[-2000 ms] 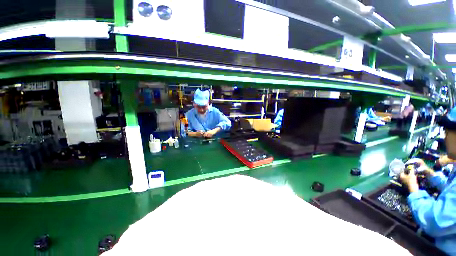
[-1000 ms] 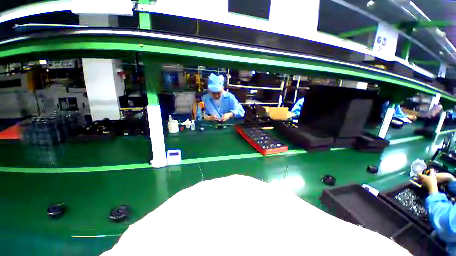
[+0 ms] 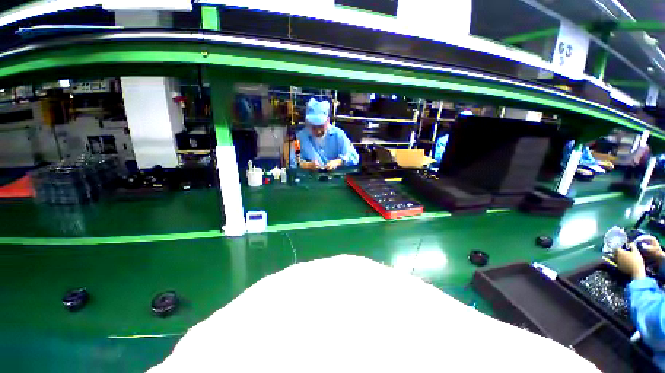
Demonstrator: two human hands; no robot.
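Two round black lens units stand apart on the glossy green bench at the lower left: one nearer the left edge (image 3: 75,298) and one to its right (image 3: 165,302). Two more small black units lie at the right, one (image 3: 477,257) above the empty black tray (image 3: 536,295) and one farther right (image 3: 544,241). A large plain white shape fills the bottom middle and hides the bench there. Neither of my hands shows in the picture.
A neighbour's hands (image 3: 633,255) work over a black parts tray (image 3: 601,288) at the right. Across the line are a red-edged tray (image 3: 386,197), stacked black boxes (image 3: 496,156), a small white meter (image 3: 256,221), a white post (image 3: 230,191) and a seated person in blue (image 3: 324,146).
Since two seconds ago the view has shifted, so the bench things sit farther right and higher. The neighbour's hands have moved slightly. The left units show more fully.
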